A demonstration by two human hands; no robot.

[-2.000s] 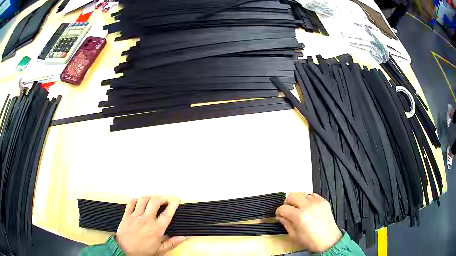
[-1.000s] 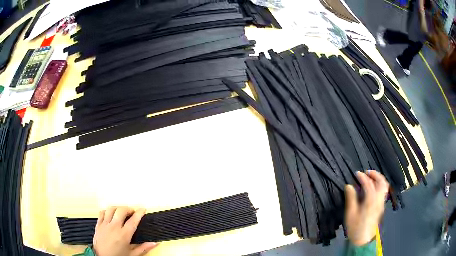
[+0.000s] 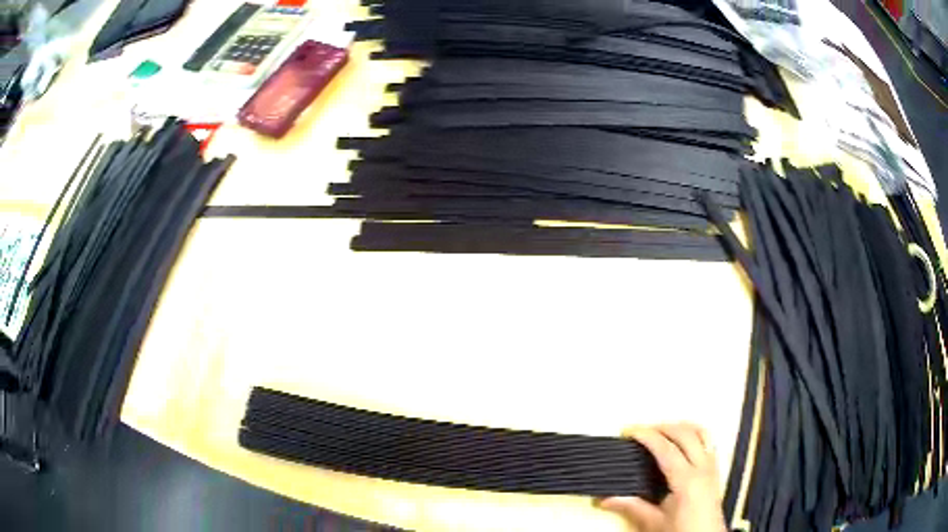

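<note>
A ribbed bundle of black strips point(image 3: 447, 452) lies crosswise near the table's front edge. My right hand point(image 3: 676, 473) is at its right end, fingers over the far side and thumb at the near side, holding it. The hand is cut off by the bottom edge of the picture. My left hand is out of the picture.
A wide stack of black strips point(image 3: 561, 125) lies crosswise at the back. A loose strip pile point(image 3: 832, 343) is at the right, with a pale ring point(image 3: 922, 277) on it. Another strip pile point(image 3: 114, 260) lies left. A dark red phone case point(image 3: 294, 89) and calculator point(image 3: 249, 44) are back left.
My right hand has come back from the right pile to the bundle's right end. My left hand has left the bundle and the picture. The view has turned left.
</note>
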